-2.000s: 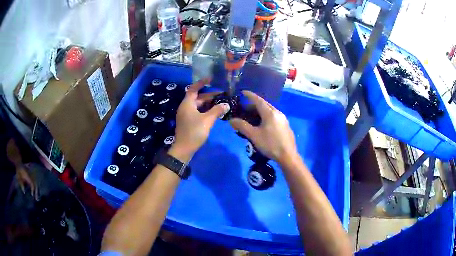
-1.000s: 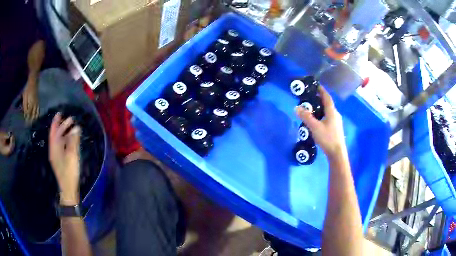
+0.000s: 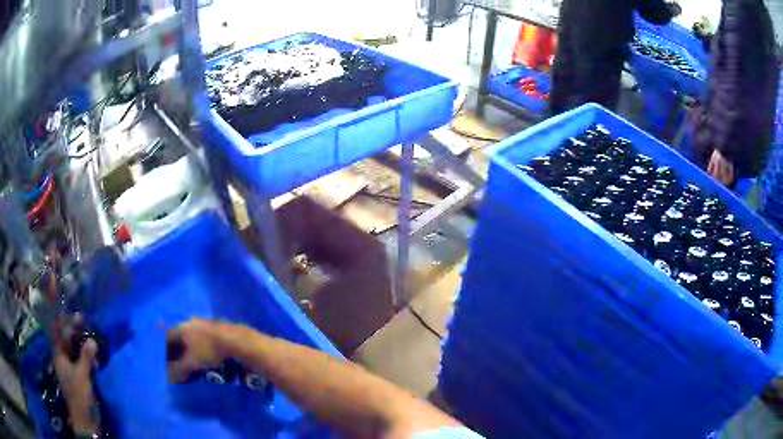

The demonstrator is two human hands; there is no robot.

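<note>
My left hand (image 3: pixel 75 377) is at the lower left, blurred, with its fingers around a black 8-ball (image 3: pixel 88 345). My right hand (image 3: pixel 199 345) reaches in from the lower right over the blue plastic tote (image 3: pixel 163 291). Its fingers are curled on a dark ball, mostly hidden by the hand. Two more black 8-balls (image 3: pixel 255 381) lie in the tote just below my right hand. More balls show dimly at the far left edge, partly cut off.
The blurred machine (image 3: pixel 43 206) stands at left, beside a white round container (image 3: pixel 159 201). A side tote (image 3: pixel 343 137) of black parts and whitish material sits on a metal stand. Tall stacked totes (image 3: pixel 549 300) with balls on top stand at right. People in dark clothes (image 3: pixel 592 51) stand behind.
The view has swung right, so the carton and tub are out of sight. My left hand has come from the round tub to the machine side and now holds a ball.
</note>
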